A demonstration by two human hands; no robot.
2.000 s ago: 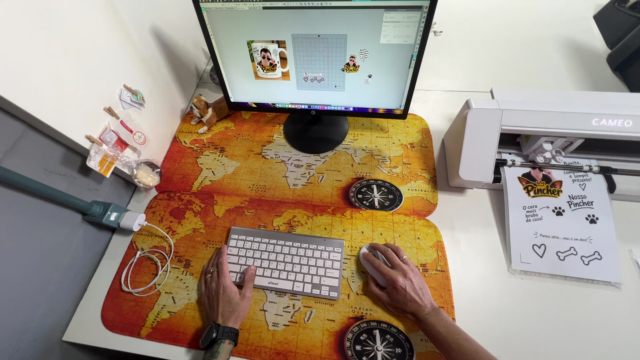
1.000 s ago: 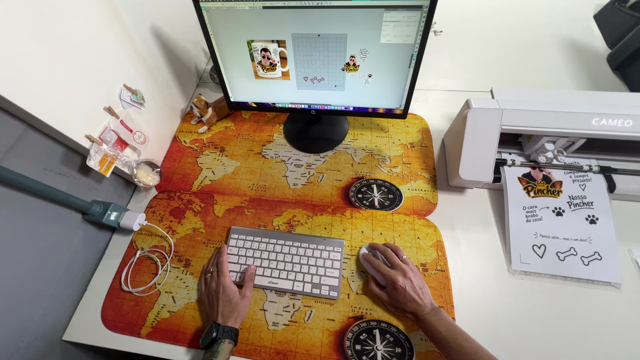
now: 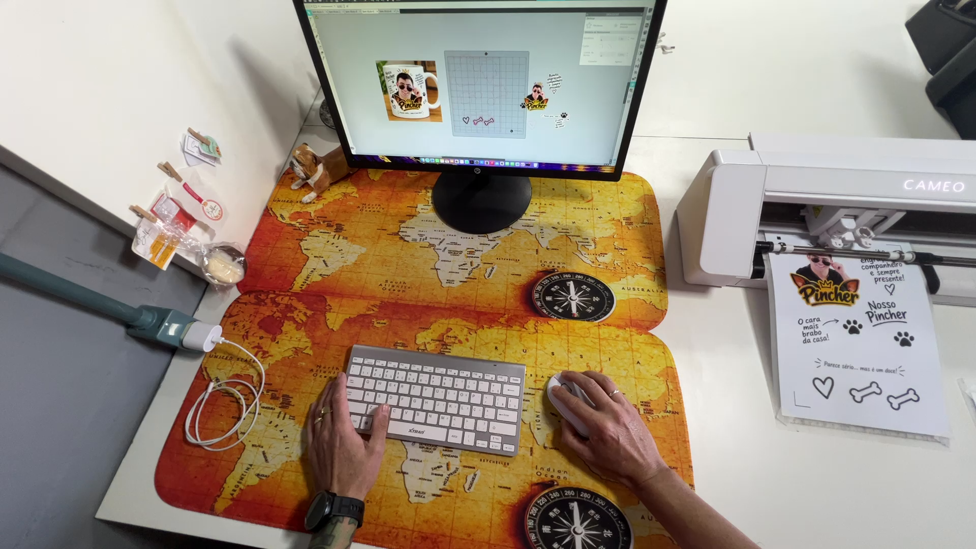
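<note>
My right hand (image 3: 610, 427) rests over a white computer mouse (image 3: 566, 400), its fingers curved around it. My left hand (image 3: 345, 438), with a ring and a dark wristwatch, lies at the left end of a silver keyboard with white keys (image 3: 435, 396), its thumb on the lower keys. Both lie on a world-map desk mat (image 3: 290, 473). Behind stands a monitor (image 3: 488, 99) showing a mug picture, a grid page with a heart and bones in it, and other artwork to its right.
At the right, a white Cameo cutting machine (image 3: 736, 229) holds a printed sheet (image 3: 862, 374). A second map mat (image 3: 366, 252) lies under the monitor stand (image 3: 482, 203). At the left are a coiled white cable (image 3: 221, 412), a charger (image 3: 200, 335) and a dog figurine (image 3: 316, 169).
On the screen, the small heart and bones at the bottom of the grid page look smaller or shifted from two seconds ago. Both hands have stayed in place.
</note>
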